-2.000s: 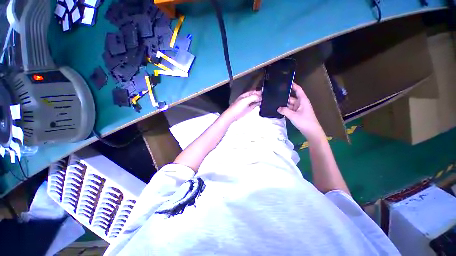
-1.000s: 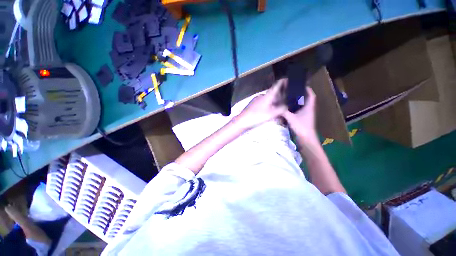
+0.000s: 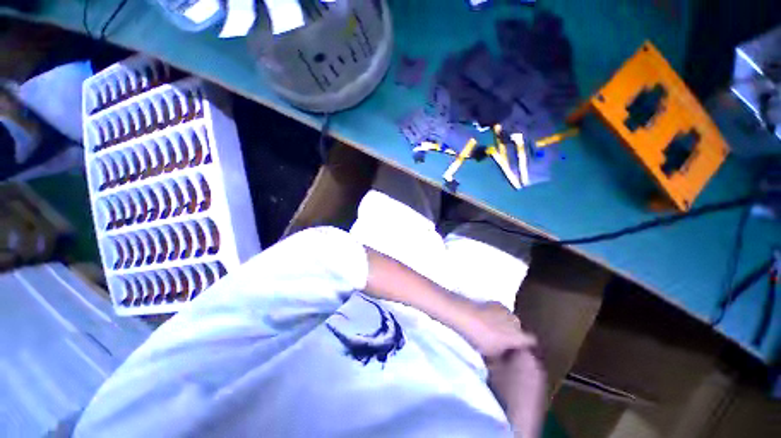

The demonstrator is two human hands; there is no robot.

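Note:
My left hand [image 3: 495, 332] and my right hand [image 3: 521, 366] are together over my lap, blurred and overlapping. Their fingers are unclear, and no phone shows in or beside them. On the green bench beyond, a loose heap of dark square parts [image 3: 501, 81] lies with thin yellow-and-white strips [image 3: 516, 161] at its near side. The orange fixture [image 3: 659, 124] with two black cut-outs stands tilted to the right of the heap.
The grey dispenser [image 3: 330, 60] with white pieces is at the bench's near edge. A white tray [image 3: 244, 201] of curved brown parts is at my left. A black cable [image 3: 634, 229] crosses the bench. Brown cardboard [image 3: 561, 312] is below the bench edge, and stacked white sheets [image 3: 60, 351] are lower left.
The view has swung left, bringing the tray and orange fixture further into view. The phone, earlier between my hands, no longer shows. My hands have come together near my lap.

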